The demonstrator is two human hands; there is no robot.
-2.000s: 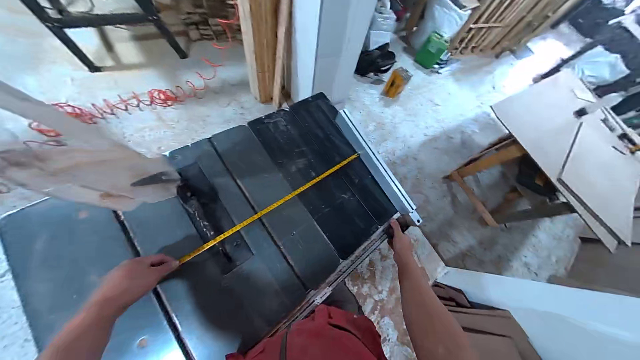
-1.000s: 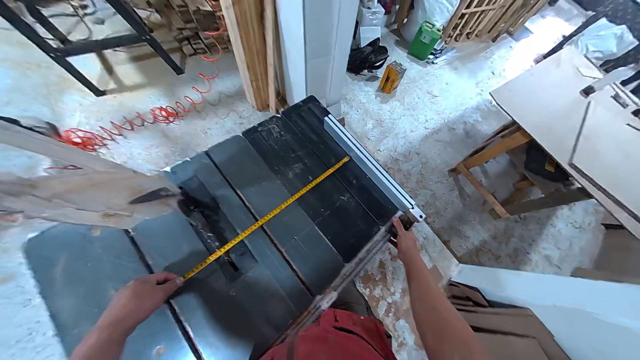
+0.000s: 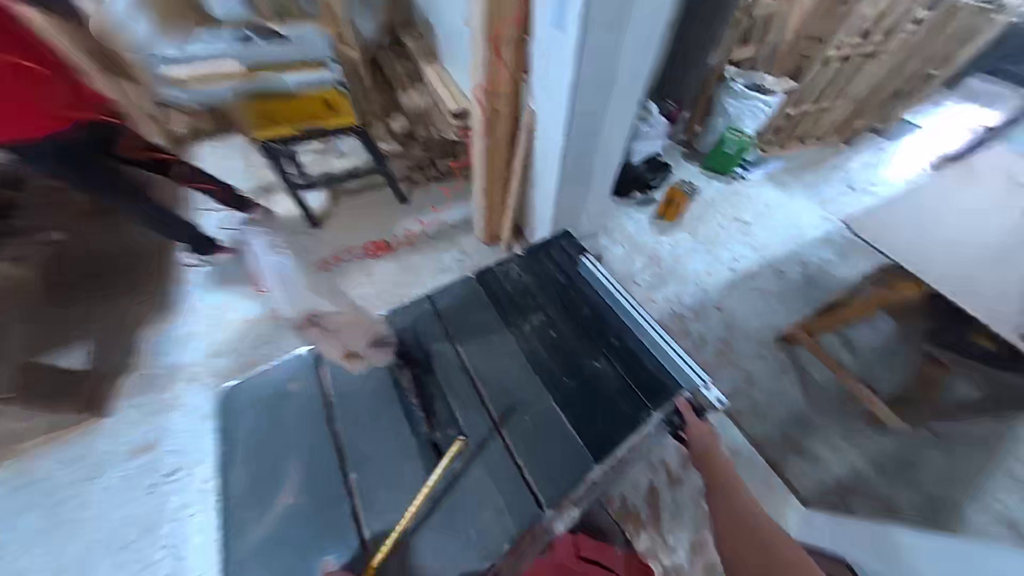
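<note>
A table saw's dark metal top point(image 3: 512, 376) lies in front of me, with seams running across it. The fence, a light metal bar point(image 3: 652, 328), lies along its right side. My right hand point(image 3: 694, 428) grips a dark handle at the fence's near end. A sliver of my left hand point(image 3: 334, 567) shows at the bottom edge, beside the yellow tape measure blade point(image 3: 412, 512); the hand is mostly out of view. The blade's free end is raised over the saw top, near the dark blade opening point(image 3: 420, 384). A blurred pale guard or hose point(image 3: 348, 336) covers part of the top.
A person in red and dark clothing point(image 3: 64, 104) bends at the upper left, near a yellow and black stand point(image 3: 304, 116). A wooden post point(image 3: 500, 120) and wall edge stand beyond the saw. A board-topped wooden table point(image 3: 952, 232) is at right. Wood dust covers the floor.
The tape blade, earlier stretched across the saw top to the fence, is now drawn back toward me with its end free. My left hand has moved down to the frame edge. The view has shifted left.
</note>
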